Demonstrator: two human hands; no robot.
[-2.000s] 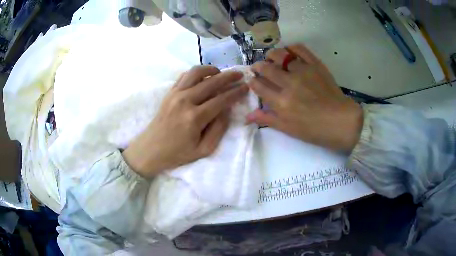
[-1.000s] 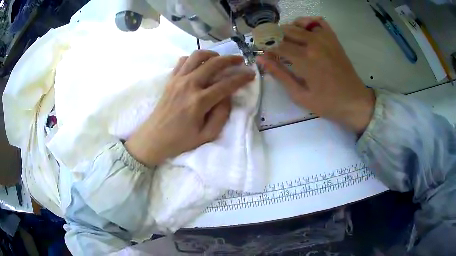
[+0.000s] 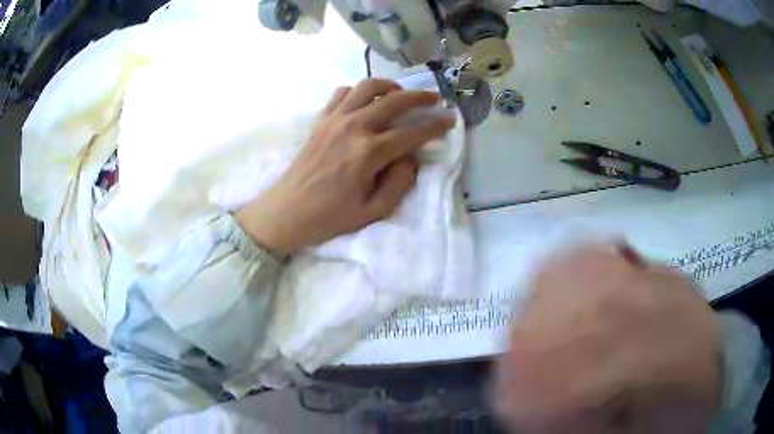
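Observation:
The white textured panel [image 3: 424, 246] lies on the machine table with its edge at the presser foot [image 3: 446, 85]. My left hand [image 3: 348, 161] lies flat on the panel, fingertips just left of the foot and pressing the fabric near its edge. My right hand [image 3: 607, 339] is blurred, low at the table's front edge and away from the fabric. Its fingers cannot be made out, nor whether it holds anything. The sewing machine head [image 3: 395, 25] is above the fabric.
Black thread snips [image 3: 624, 165] lie right of the needle. A blue-handled tool [image 3: 681, 78] and an orange-and-white strip [image 3: 726, 95] lie far right. A perforated metal disc [image 3: 509, 102] is in the bed. A cream fabric heap [image 3: 68, 161] lies at left. The measuring scale [image 3: 450, 324] runs along the front.
My right hand has left the needle area and moved down to the table's front edge, uncovering the snips and the metal disc. My left hand stays on the panel. The view has shifted slightly.

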